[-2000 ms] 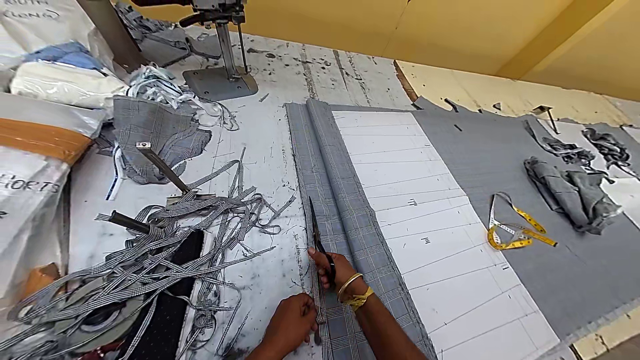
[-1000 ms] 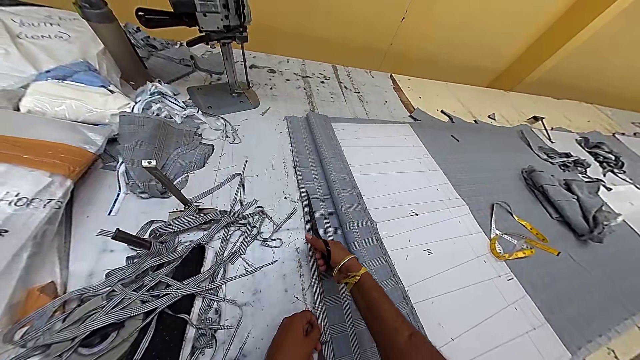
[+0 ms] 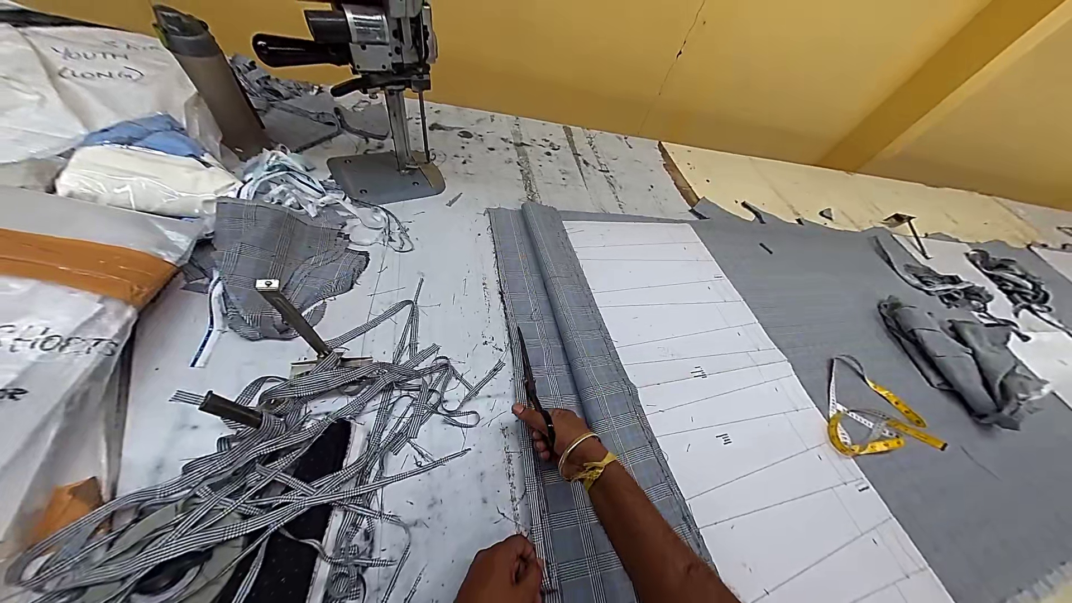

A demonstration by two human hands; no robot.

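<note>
My right hand [image 3: 557, 435], with a bangle and a yellow band at the wrist, holds black-handled scissors [image 3: 526, 368]. Their blades point away from me along the left edge of the grey checked fabric [image 3: 603, 427], which has a lengthwise fold. Nearer to me, my left hand [image 3: 502, 571] is curled at that same edge, pinching the narrow strip of cloth there; its fingertips are partly hidden. White paper with ruled lines [image 3: 712, 360] lies right of the fold.
A cloth-cutting machine [image 3: 389, 167] stands at the back. Tangled checked strips [image 3: 335, 444], a metal bracket [image 3: 297, 322], fabric scraps [image 3: 280, 260] and plastic-wrapped packages [image 3: 63, 352] are on the left. Right of the paper lie a yellow and white tape measure [image 3: 871, 427] and bunched grey cloth [image 3: 955, 360].
Since two seconds ago my right hand with the scissors has moved slightly nearer to me along the fabric edge. My left hand has also drawn nearer to the bottom of the view.
</note>
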